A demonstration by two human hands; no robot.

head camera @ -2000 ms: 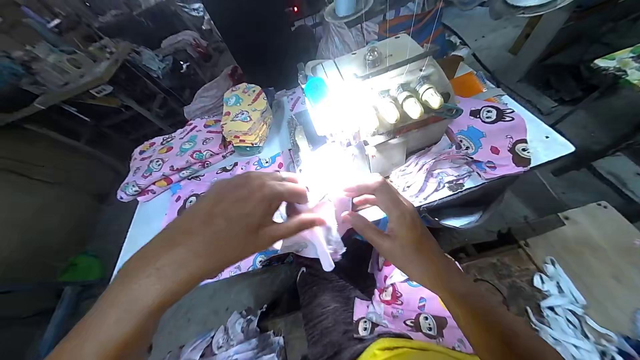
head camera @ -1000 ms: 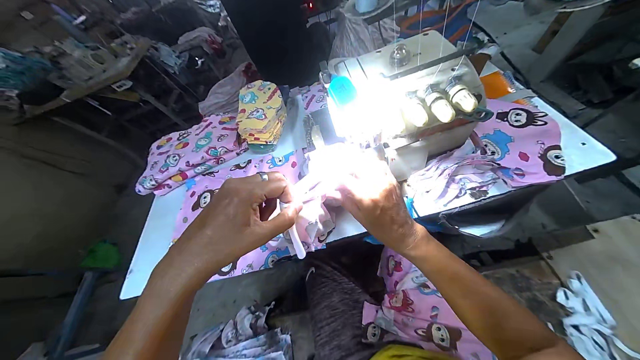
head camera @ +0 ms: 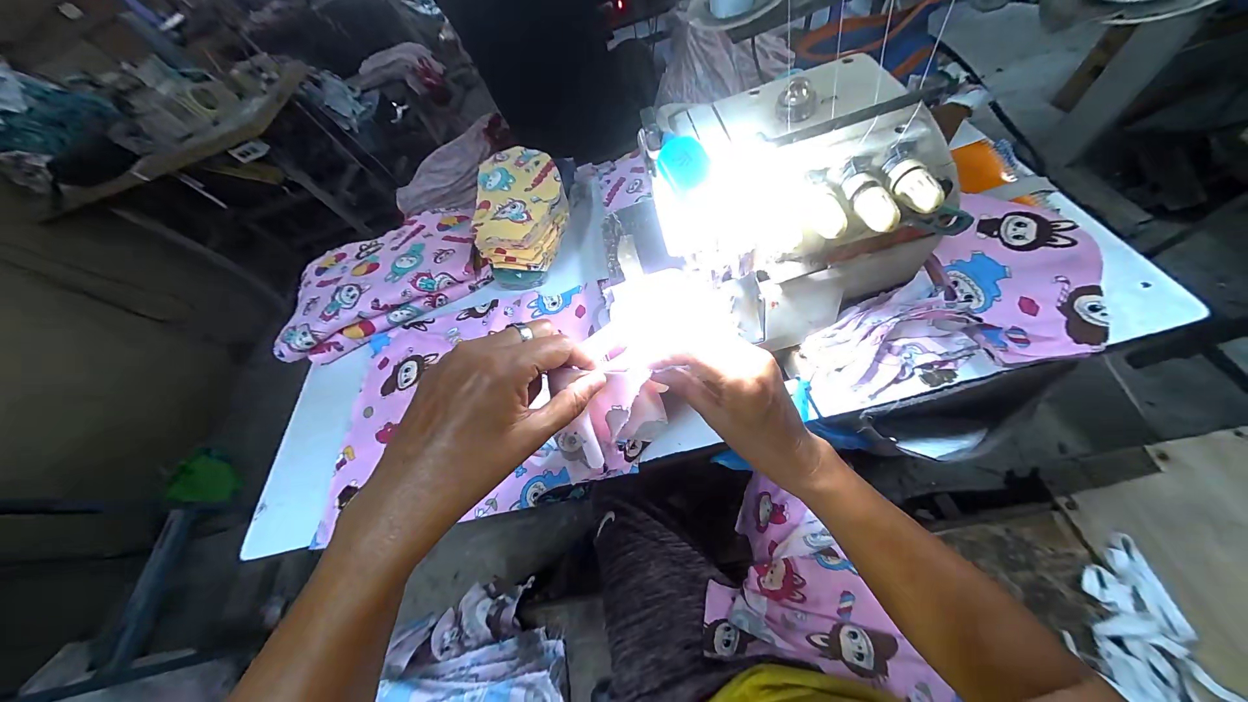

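Observation:
A small piece of pink printed fabric point(head camera: 624, 405) hangs between my two hands at the front of an overlock sewing machine point(head camera: 858, 175). My left hand point(head camera: 507, 385), with a ring on one finger, pinches its left side between thumb and fingertips. On the other side, my right hand point(head camera: 726, 390) grips the fabric's upper right edge near the machine's front. Strong lamp glare hides the needle area and the far part of the fabric. Pink character-print cloth point(head camera: 419, 380) lies flat on the white table under and beside my left hand.
A stack of yellow printed fabric pieces point(head camera: 522, 210) stands behind folded pink cloth point(head camera: 380, 283). Bunched fabric strips point(head camera: 897, 341) and more pink cloth point(head camera: 1033, 263) lie right of the machine. Printed cloth point(head camera: 819, 595) covers part of my lap. White strips point(head camera: 1136, 604) lie at lower right.
My right hand has drawn back from over the fabric, so its thumb and fingertips show at the edge. My left hand still holds the piece. The view has shifted somewhat.

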